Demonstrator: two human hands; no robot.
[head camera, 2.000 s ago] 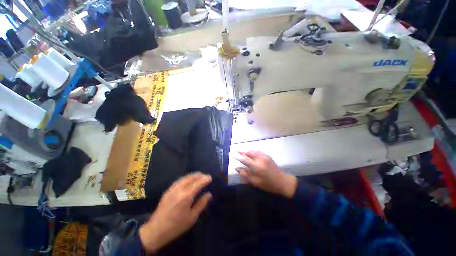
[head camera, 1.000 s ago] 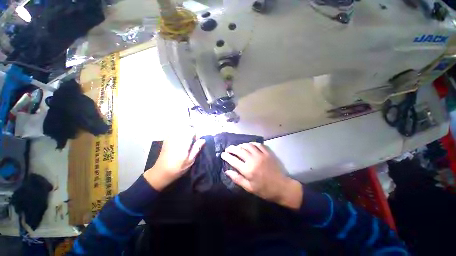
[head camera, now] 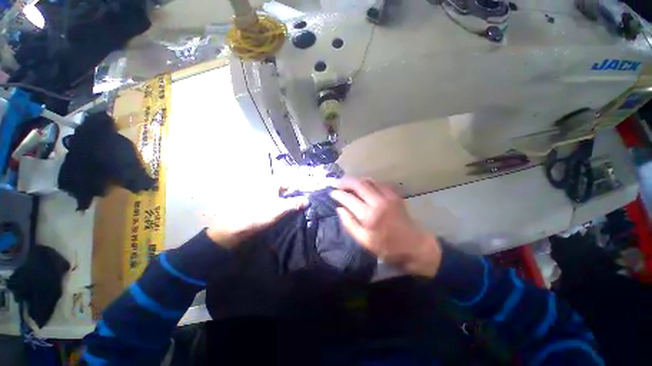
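Observation:
The black garment piece [head camera: 325,239] lies gathered at the near side of the needle area, its lower part running down onto my lap. The presser foot and needle area [head camera: 314,170] is washed out by the lamp. My left hand [head camera: 254,218] is on the cloth's left edge, its fingers partly lost in the glare. My right hand [head camera: 382,225] holds the cloth from the right, fingertips close to the presser foot. The white sewing machine [head camera: 443,78] with "JACK" lettering stands above.
Black-handled scissors [head camera: 572,171] and reddish tweezers or snips [head camera: 498,162] lie on the bed at right. Black scraps [head camera: 104,161] lie left, beside cardboard with yellow tape [head camera: 151,214]. A red crate [head camera: 529,264] is below right.
Since one second ago, my right hand has moved up and slightly right, nearer the presser foot. The cloth is bunched closer to the needle. Earlier, both hands were apart above flatter cloth.

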